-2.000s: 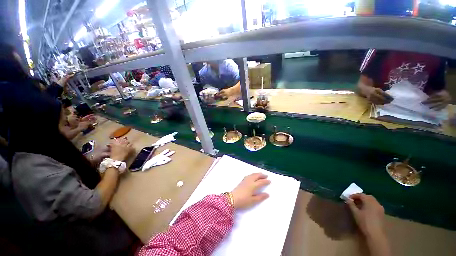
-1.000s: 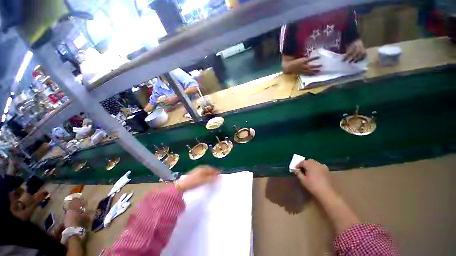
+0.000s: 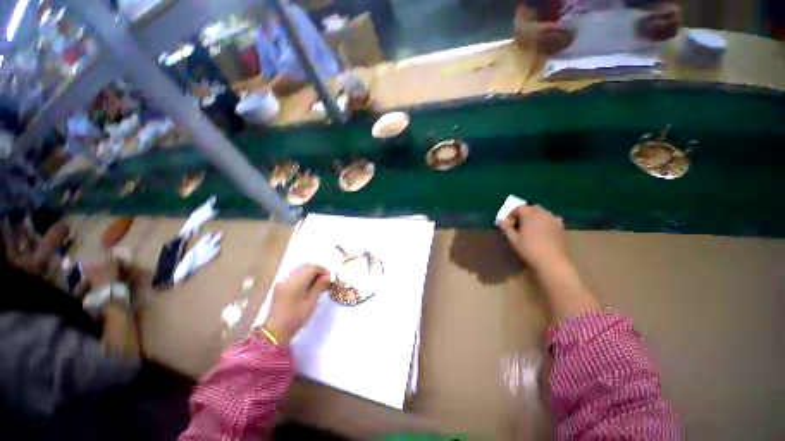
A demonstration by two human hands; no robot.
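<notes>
A round shiny gold-coloured fitting with thin posts [image 3: 357, 277] is over the white tissue paper stack [image 3: 370, 353]. My left hand [image 3: 300, 295] pinches the fitting at its left edge; the picture is blurred there. My right hand [image 3: 535, 234] is at the belt edge, its fingertips on a small white block [image 3: 510, 208] beside a dark wet patch [image 3: 487, 256].
The green conveyor belt [image 3: 551, 172] carries several gold fittings, one at the right [image 3: 660, 158]. A grey metal post [image 3: 202, 129] slants at the left. White gloves [image 3: 198, 257] and a black phone [image 3: 168, 262] lie left of the stack. People sit at the left and across the belt.
My left hand has moved back over the stack and now holds a fitting there. One fitting fewer shows in the belt's middle group. My right hand stays at the white block. The view has shifted.
</notes>
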